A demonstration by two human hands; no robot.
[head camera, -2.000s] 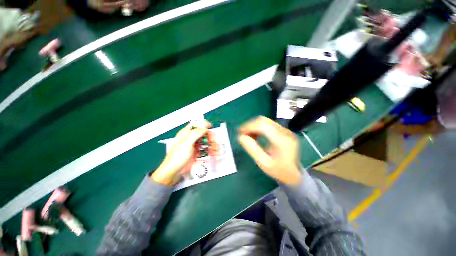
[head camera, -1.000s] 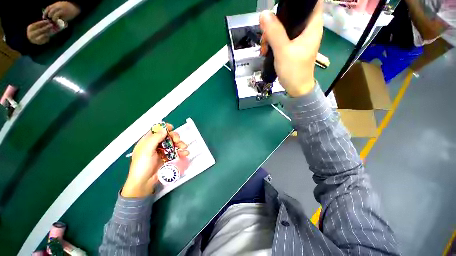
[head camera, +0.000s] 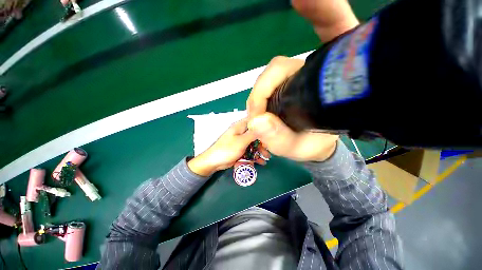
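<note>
My right hand (head camera: 285, 113) is closed around the lower end of the black electric screwdriver (head camera: 391, 79), which looms large at the right and hides much behind it. My left hand (head camera: 227, 147) holds a part-assembled hair dryer unit (head camera: 245, 173), its round white spoked grille facing up and green board parts showing between the fingers. The hands meet over the unit, so the screwdriver tip is hidden. The white plastic tray (head camera: 210, 132) lies on the green bench behind my left hand.
Several part-assembled pink units (head camera: 75, 240) lie on the bench at the left. A white rail (head camera: 121, 120) separates the bench from the green conveyor (head camera: 174, 58). A cardboard box (head camera: 404, 174) stands at the lower right. Part of another hand (head camera: 330, 16) shows at the top.
My right hand has brought the screwdriver from above the screw feeder to the unit in my left hand. The unit is now at the tray's near right side. The view has shifted; the feeder is out of sight.
</note>
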